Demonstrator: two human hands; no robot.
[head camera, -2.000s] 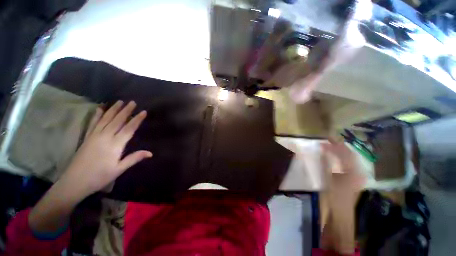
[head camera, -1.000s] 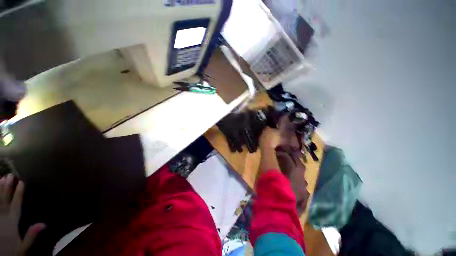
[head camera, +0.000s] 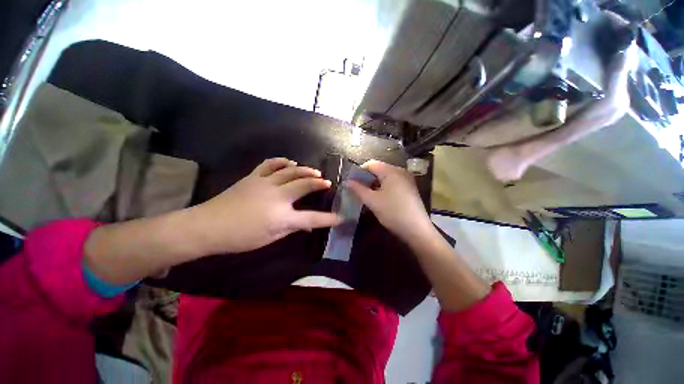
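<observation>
A dark garment panel (head camera: 247, 127) lies over the machine table, its upper part at the lit needle area (head camera: 355, 136). A grey strip (head camera: 343, 238) lies on the panel, running from below the needle towards my lap. My right hand (head camera: 391, 196) has its thumb and forefinger at the strip's upper end and pinches it there. My left hand (head camera: 262, 204) is palm down on the panel, fingers spread, thumb tip at the strip's left edge. Beige-grey cloth (head camera: 82, 161) lies at the left of the panel. The presser foot is too glaring to make out.
The large machine head (head camera: 487, 82) stands at upper right. Green-handled snips (head camera: 547, 241) lie on the table right of the bed, beside a brown piece (head camera: 583, 255). Fine marks run along the table's near edge. A pale basket (head camera: 651, 291) stands at the far right.
The view has swung back from the right-hand side board to the machine. My right hand has come from the dark pieces there to the panel, where a grey strip now lies. My left hand has moved right.
</observation>
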